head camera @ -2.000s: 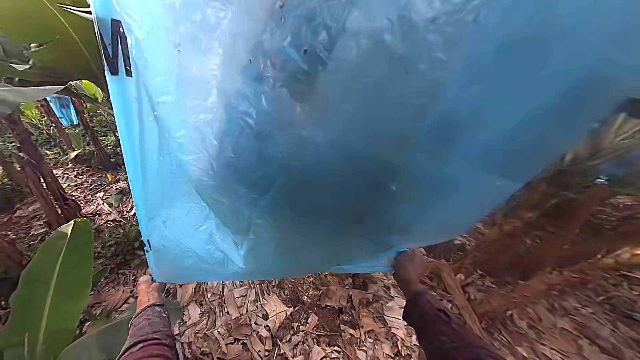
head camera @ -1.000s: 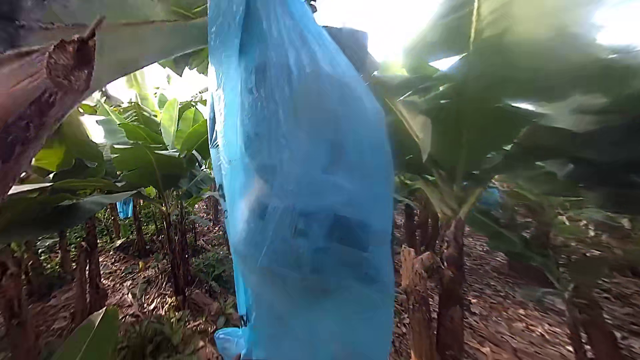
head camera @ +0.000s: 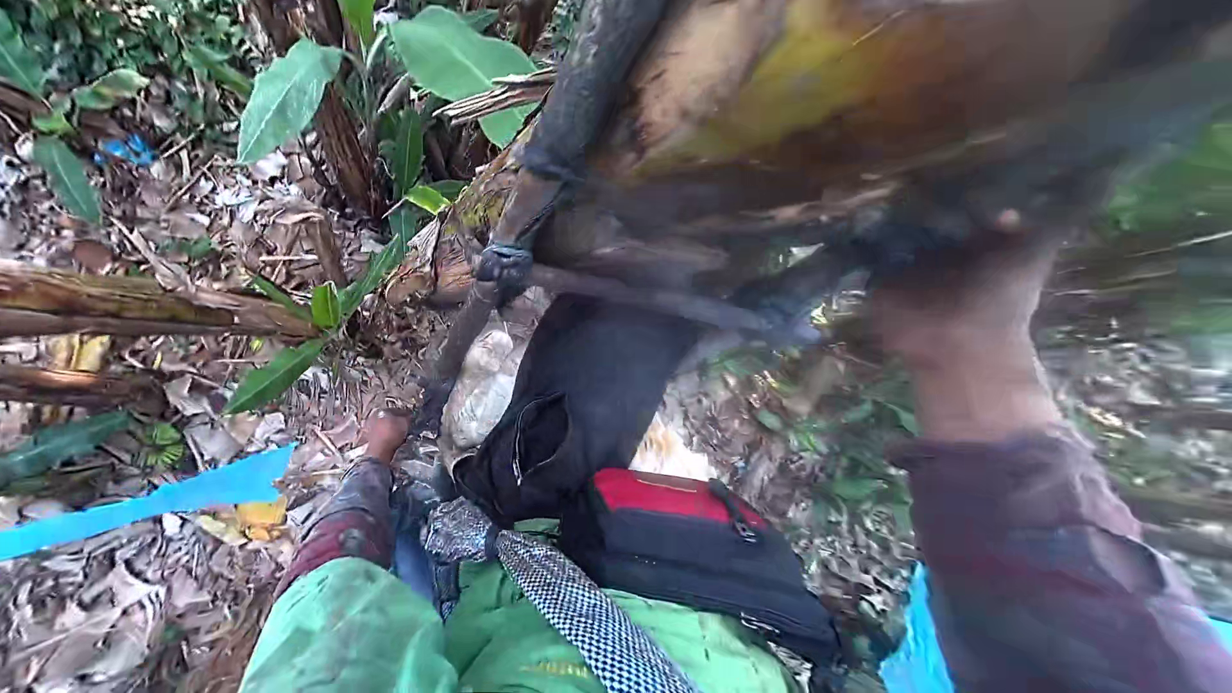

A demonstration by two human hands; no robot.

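A ladder of dark poles (head camera: 467, 332) leans against a banana trunk (head camera: 731, 87), with cord or rubber lashed round a joint (head camera: 505, 265) between rail and rung. Beside the lower part of the left rail is my left hand (head camera: 385, 433); its fingers are partly hidden, and its hold cannot be told. My right hand (head camera: 953, 279) is raised at the right by the far end of the rung (head camera: 654, 298), blurred, its fingers lost against dark material. Between my arms show my dark trousers (head camera: 597, 385), a red and black bag (head camera: 693, 549) and a checked strap (head camera: 587, 606) over green clothing.
Fallen trunks (head camera: 144, 303) lie at the left over dry leaf litter (head camera: 106, 616). Young banana leaves (head camera: 289, 96) grow beyond the ladder. Blue plastic strips (head camera: 183, 496) hang at the left and, in part, behind my right forearm (head camera: 1039, 558).
The view has swung steeply down, and the large blue plastic bag no longer fills it. Both my hands, out of view one second ago, are visible again, the right one raised.
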